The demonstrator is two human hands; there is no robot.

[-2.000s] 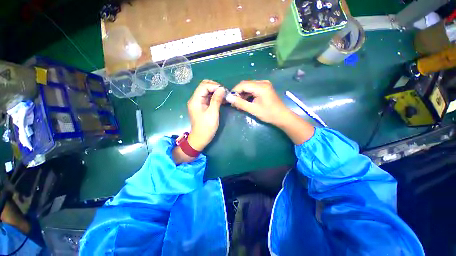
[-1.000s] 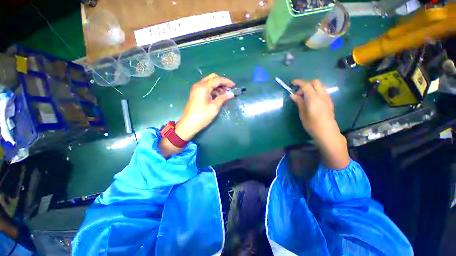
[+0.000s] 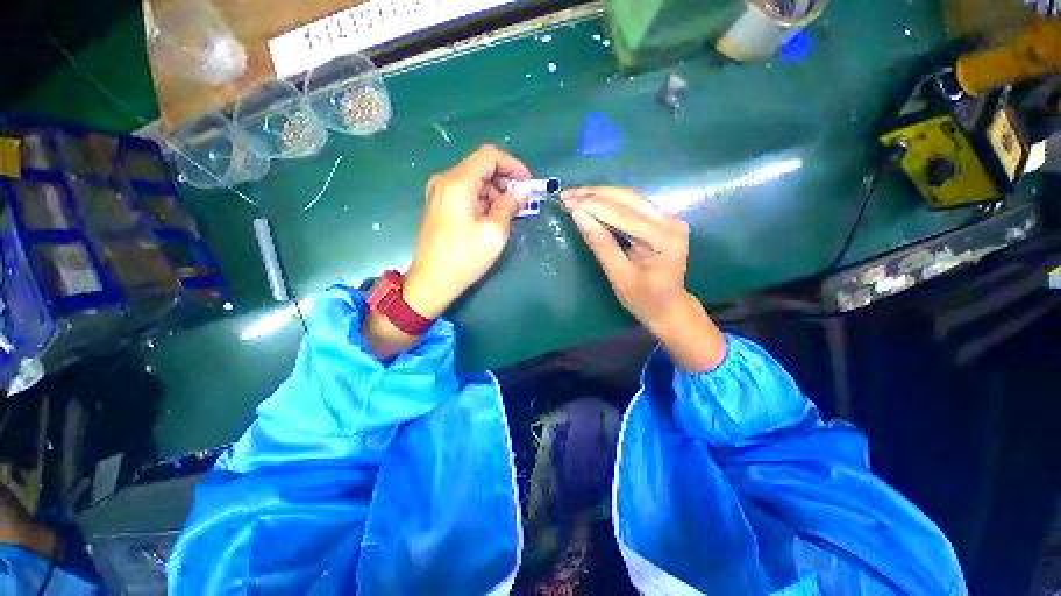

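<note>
My left hand [image 3: 471,215] pinches a small silvery part with dark round lens rings [image 3: 533,196], probably a camera module or lens cover, above the green mat. Its left end is hidden by my fingers. My right hand [image 3: 634,239] is just to the right of the part and holds a thin dark stick like a pen; it may be tweezers. The stick's tip is near the part's right edge; whether they touch cannot be told.
Clear plastic cups [image 3: 279,120] stand back left, beside a drawer cabinet [image 3: 87,245]. A grey strip [image 3: 269,259] and a blue pick [image 3: 600,136] lie on the mat [image 3: 465,338]. The green bin [image 3: 669,29], tape roll [image 3: 756,29] and yellow-black box [image 3: 942,157] are farther right.
My right hand has moved left from the white stick to beside the part, with a thin dark stick in it. The part's lens rings now show. The view has shifted.
</note>
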